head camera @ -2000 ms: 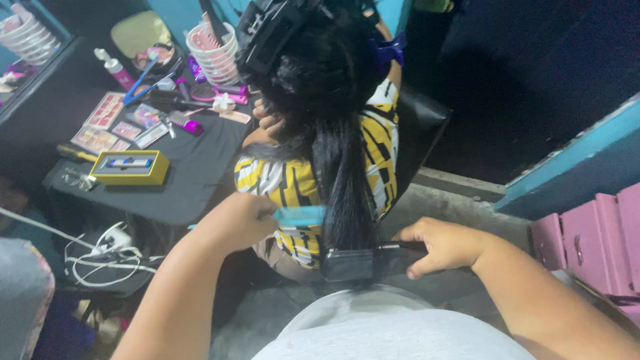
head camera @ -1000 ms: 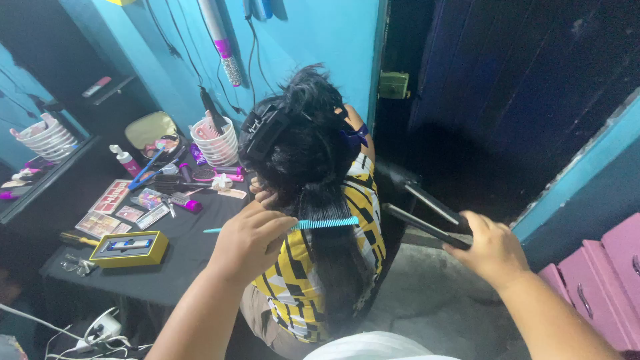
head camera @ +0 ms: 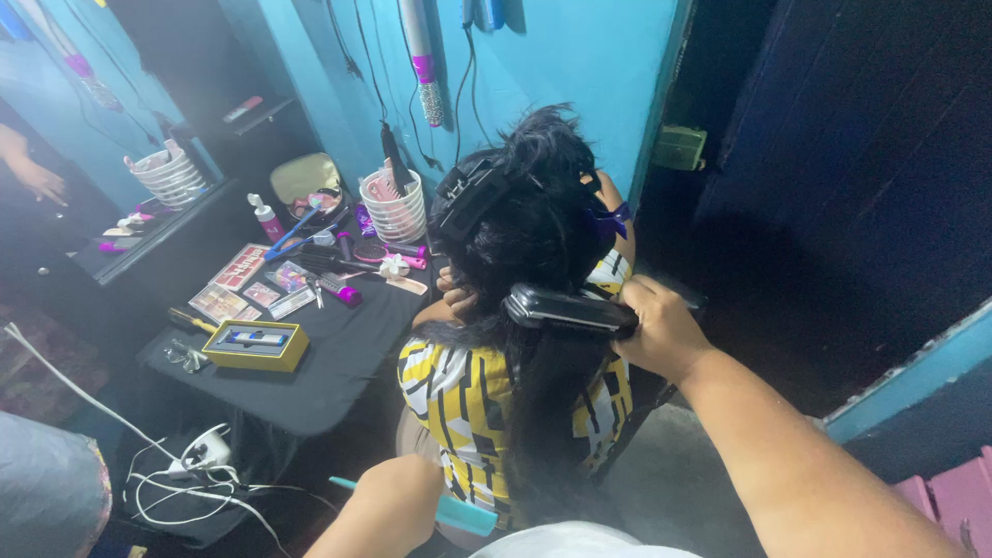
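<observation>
My right hand (head camera: 659, 329) grips a black hair straightener (head camera: 570, 310), whose plates are closed across the long dark hair (head camera: 542, 418) near the nape of a seated person. Low in the view, my left hand (head camera: 399, 496) holds a teal tail comb (head camera: 465, 515), its toothed end pointing right, beside the person's lower back. Black hair clips (head camera: 469, 198) hold the upper hair up on the head. The person wears a yellow, white and black patterned top (head camera: 465, 411) and has one hand (head camera: 457, 294) near the neck on the left.
On the left, a black-covered table (head camera: 341, 372) carries a yellow box (head camera: 260, 345) with a device, makeup palettes, brushes and a white basket (head camera: 394, 205). White cables (head camera: 209, 488) hang below it. A blue wall with hanging styling tools stands behind; pink drawers (head camera: 953, 496) are at lower right.
The straightener, held apart from the hair with its plates spread a second ago, is now closed on the hair near the nape. My left hand with the comb has moved down from the hair.
</observation>
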